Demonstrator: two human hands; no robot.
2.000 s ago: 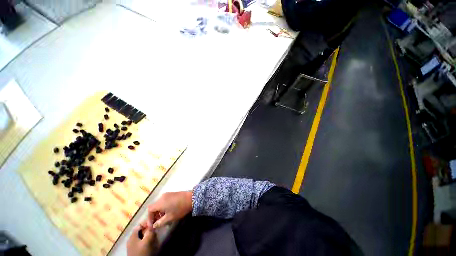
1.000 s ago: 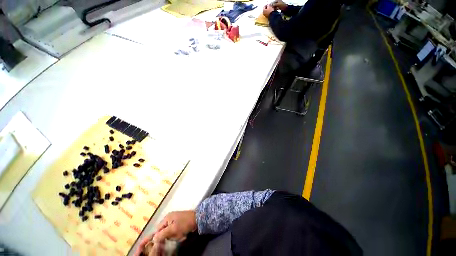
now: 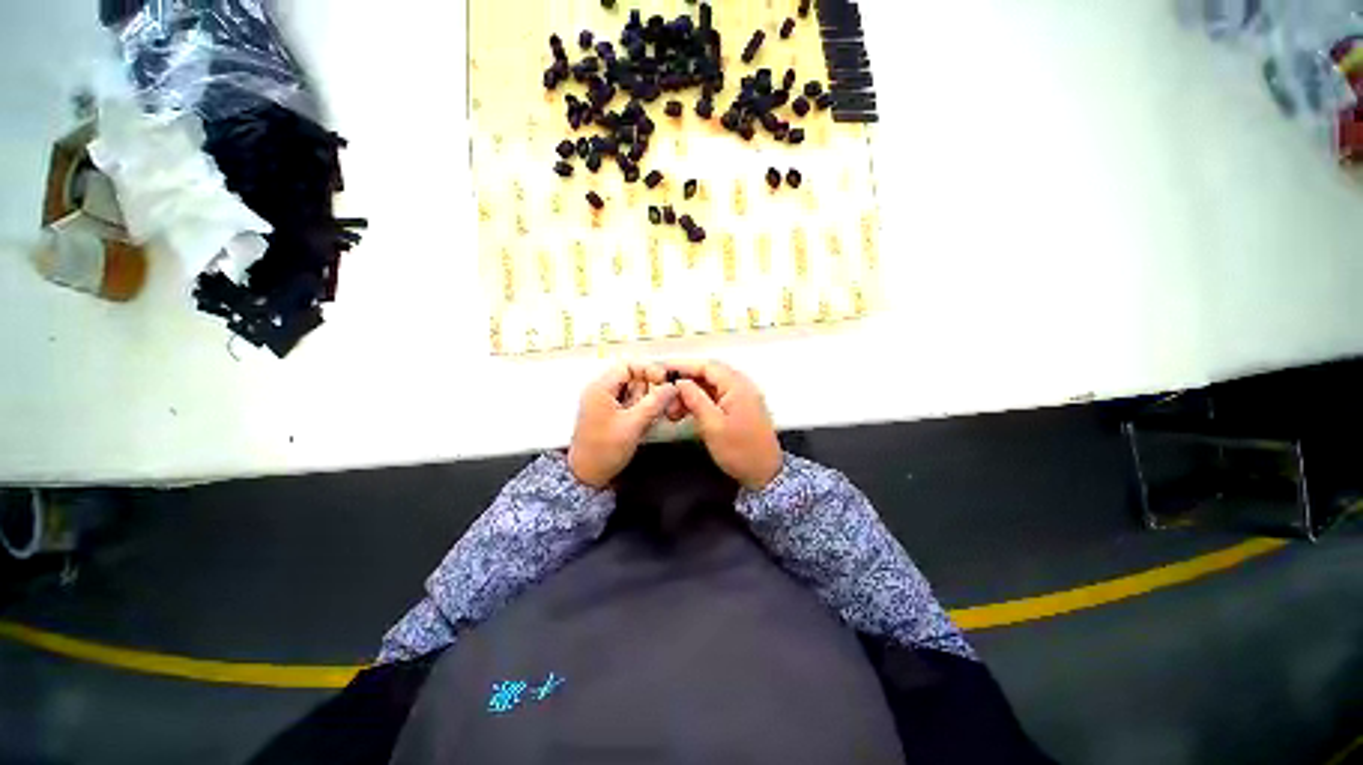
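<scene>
My left hand (image 3: pixel 609 426) and my right hand (image 3: pixel 728 425) meet at the table's front edge, just below the work board (image 3: pixel 568 284). Their fingertips pinch a small black loop (image 3: pixel 671 378) between them; the fingers partly hide it, so its exact shape cannot be told. Many small black loops (image 3: pixel 653 63) lie scattered in a pile on the upper part of the board. A row of flat black strips (image 3: pixel 848 63) lies side by side at the board's far right corner.
On the white table (image 3: pixel 1031 239), at left, are a dark bundle of loose strips (image 3: pixel 284 194), a clear plastic bag (image 3: pixel 224 53), crumpled white wrap (image 3: pixel 168 180) and an open carton (image 3: pixel 68 177) with a brown roll or jar (image 3: pixel 120 271). More plastic (image 3: pixel 1297 57) lies far right. A metal-framed stool (image 3: pixel 1223 475) stands beyond the edge.
The view has swung from the aisle to face the table squarely. Both hands now show fully, together at the table edge. The bundle and carton at left have come into view; the other person has left it.
</scene>
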